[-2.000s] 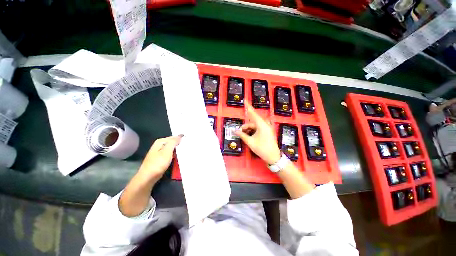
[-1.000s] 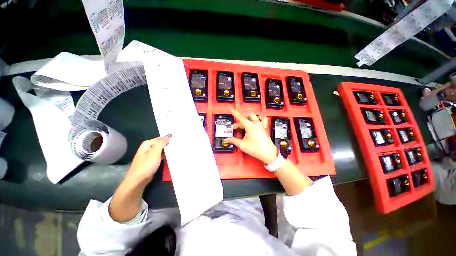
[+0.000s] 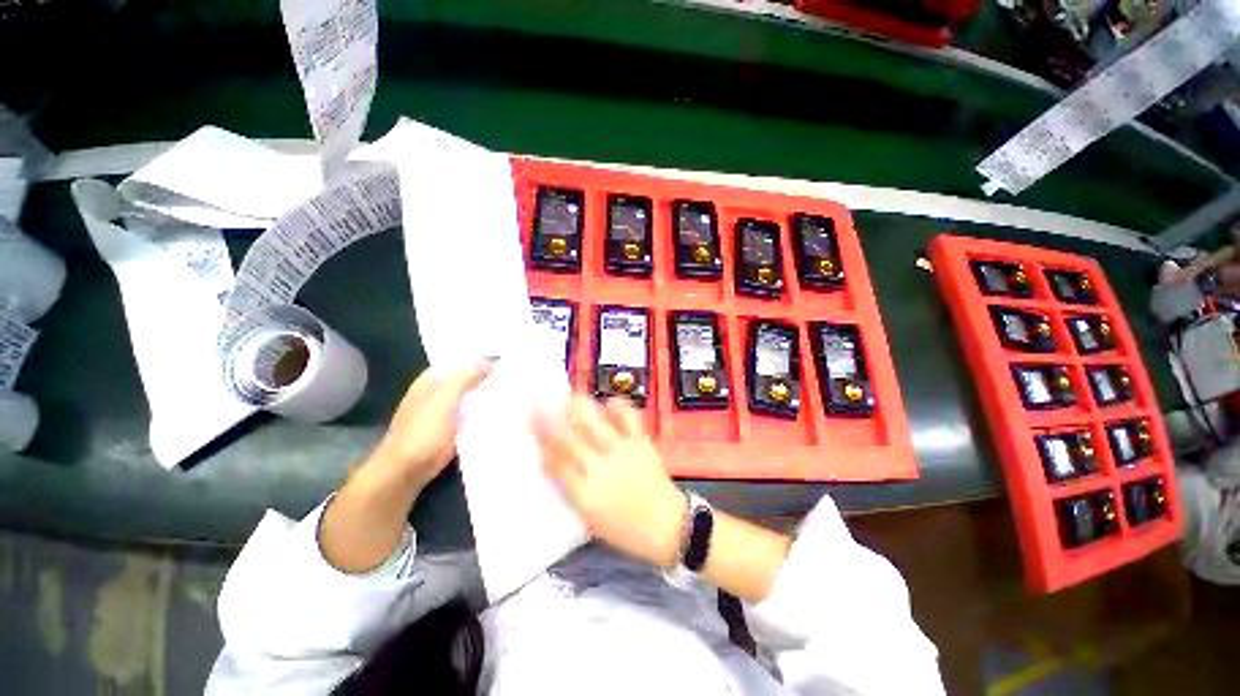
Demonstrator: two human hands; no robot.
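My left hand (image 3: 430,424) grips the left edge of a long white label strip (image 3: 476,258), which hangs down in front of me. My right hand (image 3: 609,476), blurred, is over the strip's right edge, just below the near row of the red tray (image 3: 891,442). Whether it holds a label cannot be told. The tray holds black units in two rows, such as this near-row unit (image 3: 698,360) with white print and a round gold mark. The strip partly covers the tray's left side.
A label roll (image 3: 320,381) stands at left, with loose white liner (image 3: 170,326) beside it. A second red tray (image 3: 1006,449) with black units lies at right. A green conveyor (image 3: 585,102) runs behind a pale rail. Another printed strip (image 3: 1108,102) and part of a person show at right.
My right hand has moved left and down from the tray's near row to the strip, uncovering the near-row units. My left hand still holds the strip.
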